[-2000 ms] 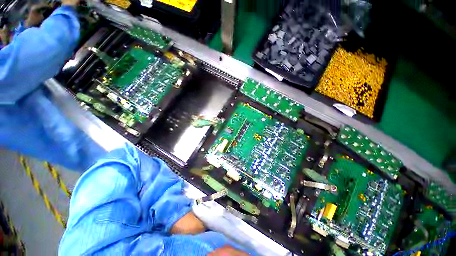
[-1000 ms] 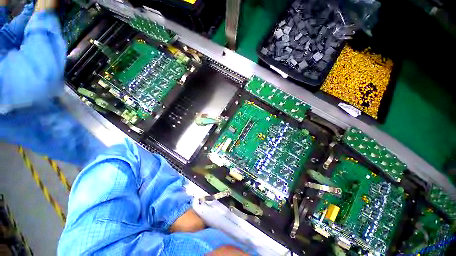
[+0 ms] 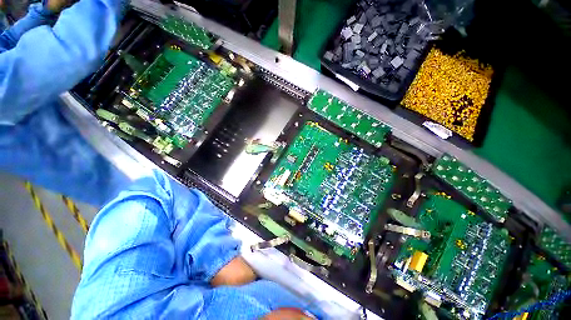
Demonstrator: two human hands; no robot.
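Two blue sleeves [image 3: 150, 250] lie folded close together at the bottom. A patch of bare skin [image 3: 235, 273] shows between them, and another patch of skin [image 3: 288, 314] is cut off by the bottom edge. I cannot tell which hand each belongs to; no fingertips or held part show. Nearest in front is a main circuit board [image 3: 332, 181] in a black pallet with metal and pale green clamps [image 3: 294, 240]. A second main circuit board [image 3: 460, 250], with a yellow part on it, lies to its right. A narrow circuit board [image 3: 349, 117] runs along the far side.
Another person's blue sleeve [image 3: 56, 59] reaches over the line at upper left, near a further board [image 3: 181, 94]. A bin of dark grey components [image 3: 379, 47] and a bin of yellow components [image 3: 447, 94] stand beyond the rail. Blue cord [image 3: 538, 306] crosses the lower right.
The other person's sleeve at upper left moved left, then back right over the line. The folded sleeves at the bottom and the boards look nearly the same, with a slight view shift.
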